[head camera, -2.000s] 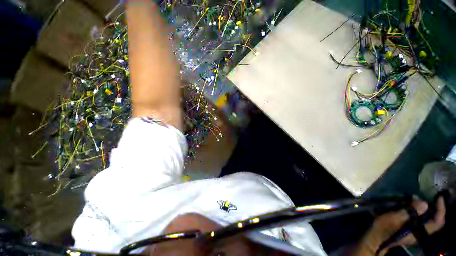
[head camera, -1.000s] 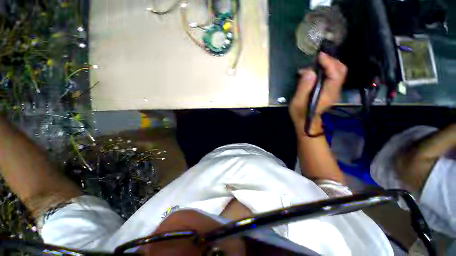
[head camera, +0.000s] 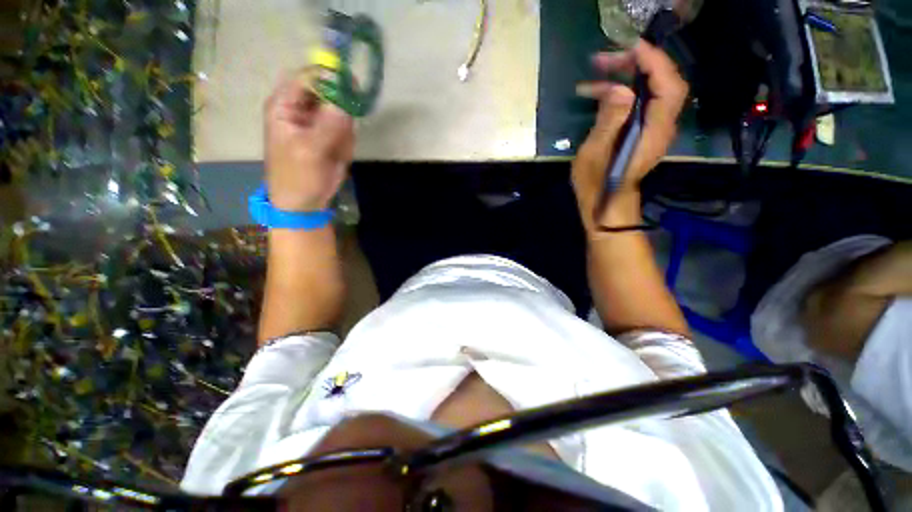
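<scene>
My left hand (head camera: 308, 140), with a bright blue band on its wrist, holds a green ring circuit board (head camera: 362, 65) over the left part of the cream work board (head camera: 460, 115). The ring stands tilted, with a yellow block on its side; it is slightly blurred. My right hand (head camera: 640, 125) holds the black soldering iron (head camera: 628, 145). Its front end points up at the round metal-wool lump (head camera: 640, 15) at the top edge; the tip cannot be made out. A wire with a small white connector (head camera: 464, 72) lies on the work board.
A large pile of wired boards (head camera: 100, 300) fills the left side. Black equipment with a red light (head camera: 760, 108) and a small rimmed tray (head camera: 848, 55) are at upper right. A blue stool (head camera: 715, 235) and another person's knee and arm (head camera: 850, 300) are at right.
My left arm has come from the pile to the work board, its hand now in view with a ring board. My right hand still holds the iron near the lump. The view has turned and shifted.
</scene>
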